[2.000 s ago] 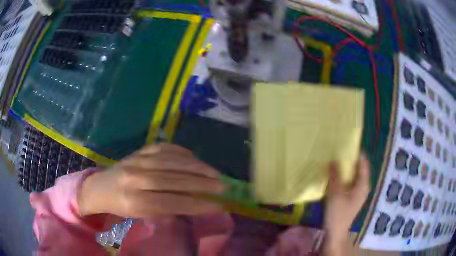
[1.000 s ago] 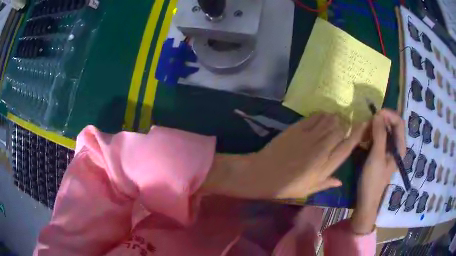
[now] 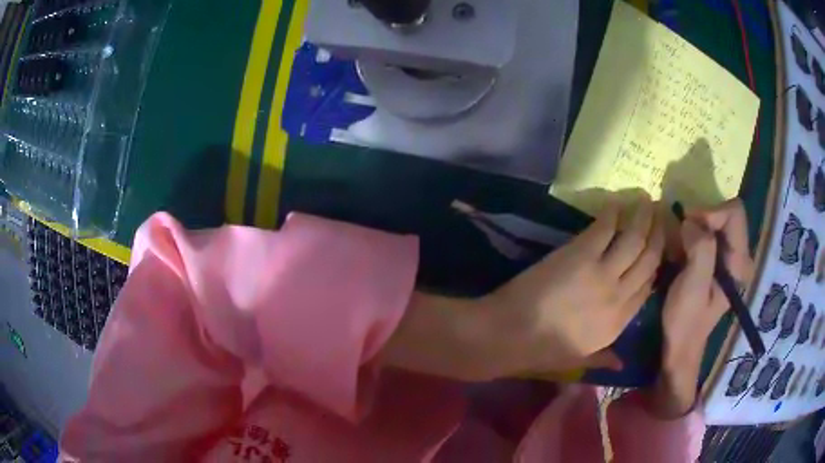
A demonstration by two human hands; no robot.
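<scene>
Yellow notepaper (image 3: pixel 665 108) with handwritten lines lies on the green mat, right of the metal fixture (image 3: pixel 452 118). My left hand (image 3: pixel 579 289) lies flat over the paper's lower edge and holds nothing that I can see. My right hand (image 3: pixel 706 280) holds a dark pen (image 3: pixel 737 307) at the paper's lower right, with the tip near the paper. The fingertips partly hide the paper's bottom edge.
Thin pale tweezers or a probe (image 3: pixel 493 226) lie in front of the fixture. A blue patch (image 3: pixel 321 99) is at its left. A clear blister tray (image 3: pixel 81 118) is far left, with a tray of black parts (image 3: pixel 68 280) below. A white foam tray (image 3: pixel 737 402) stands right.
The notepaper was held in my right hand and now lies on the mat. My left hand has moved right onto it. My right hand has taken hold of the pen. The view has shifted closer.
</scene>
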